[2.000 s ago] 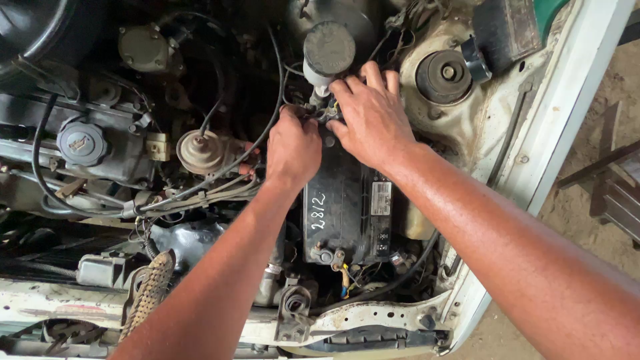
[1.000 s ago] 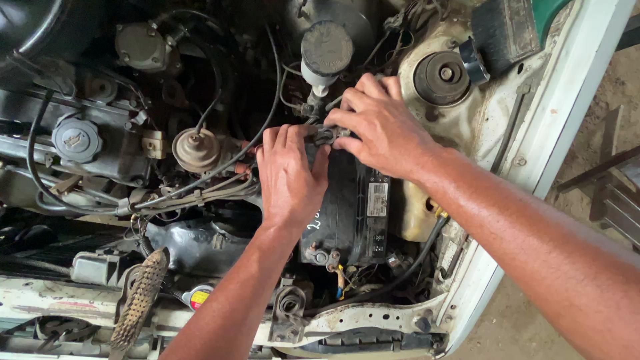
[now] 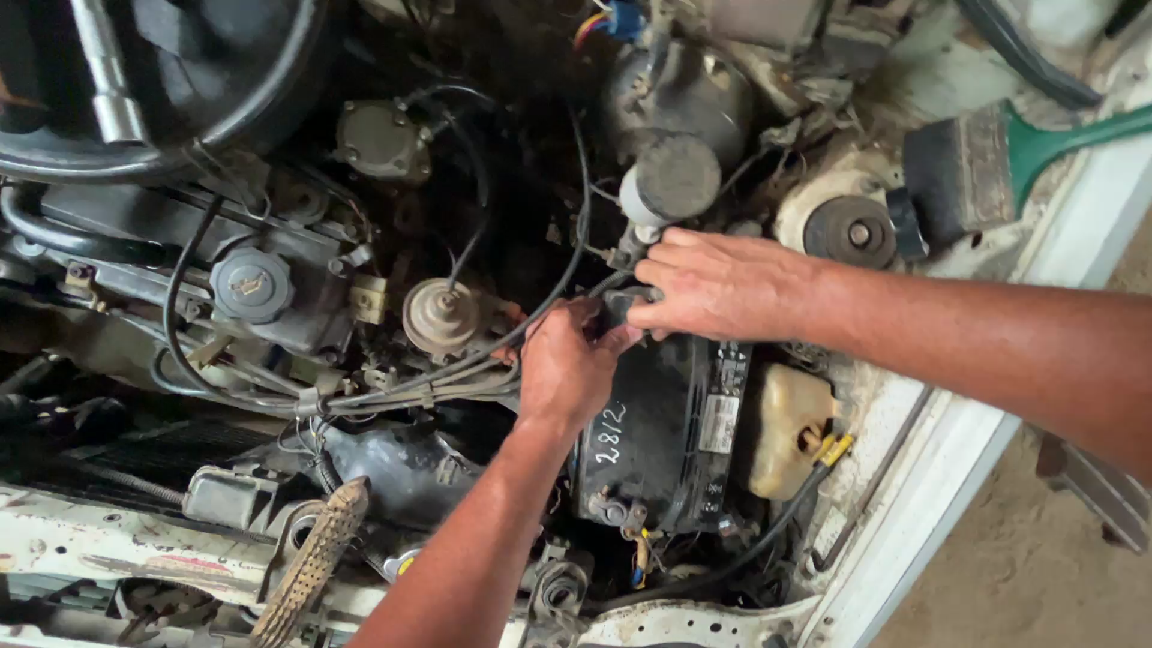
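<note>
A black car battery (image 3: 657, 432) with handwritten digits on top sits in the engine bay. At its far end my left hand (image 3: 571, 360) and my right hand (image 3: 711, 283) meet over a dark cable clamp (image 3: 619, 306); the fingers of both are closed around it, and they hide most of the terminal. Just beyond my right fingers stands a round fluid reservoir with a dark cap (image 3: 670, 175). The battery's near terminal (image 3: 616, 511) has a clamp and thin coloured wires on it.
A green-handled brush (image 3: 963, 175) lies on the right fender by the strut mount (image 3: 850, 232). The oil filler cap (image 3: 250, 285) is at left, a metal socket tool (image 3: 117, 108) upper left. A perforated strip (image 3: 310, 567) rests over the front crossmember. A loose yellow-ended cable (image 3: 823, 454) lies beside the battery.
My left hand has shifted slightly around the clamp, and the handwritten digits on the battery show fully again. My right hand stays at the same terminal. The view has moved somewhat.
</note>
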